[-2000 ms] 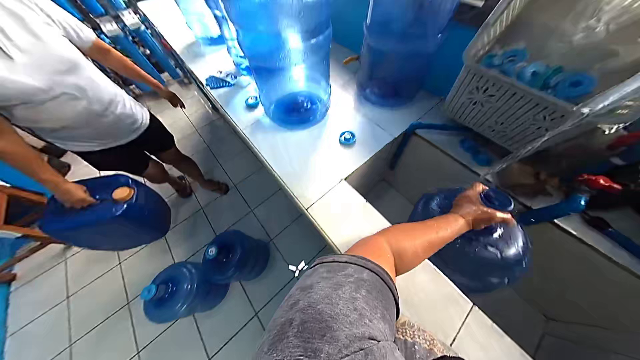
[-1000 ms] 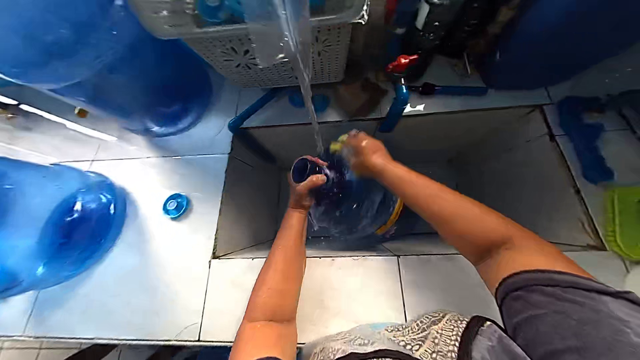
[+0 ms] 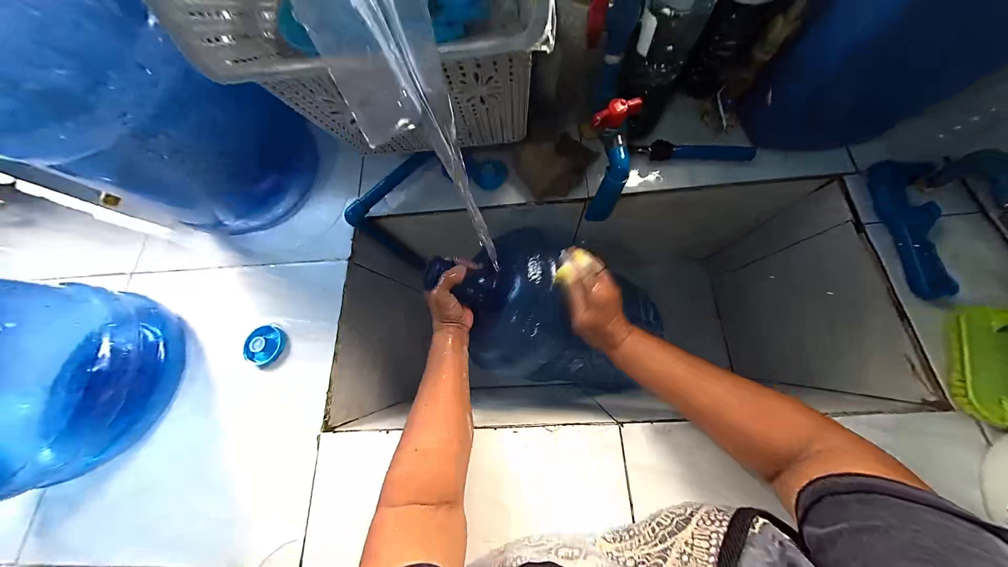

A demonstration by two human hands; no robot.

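Note:
A large blue plastic water jug (image 3: pixel 520 323) lies on its side in the tiled basin (image 3: pixel 819 315), its neck to the left. My left hand (image 3: pixel 450 295) grips the jug's neck. Against the jug's upper side my right hand (image 3: pixel 594 303) holds a yellow and white sponge or cloth (image 3: pixel 576 266), blurred. A stream of water (image 3: pixel 457 169) falls onto the jug near its neck. Behind the basin stands a blue pipe faucet (image 3: pixel 610 169) with a red handle (image 3: pixel 617 113).
Left of the basin, a blue cap (image 3: pixel 264 345) and another large jug (image 3: pixel 87 386) rest on white tiles. A perforated plastic basket (image 3: pixel 488 98) stands behind. On the right are a blue plastic fitting (image 3: pixel 913 236) and a green brush or plastic item (image 3: pixel 980 366).
The view has swung right since the first frame. The jug, more upright a second ago, now lies over with its neck to the left. My right hand has moved away from the neck along the jug.

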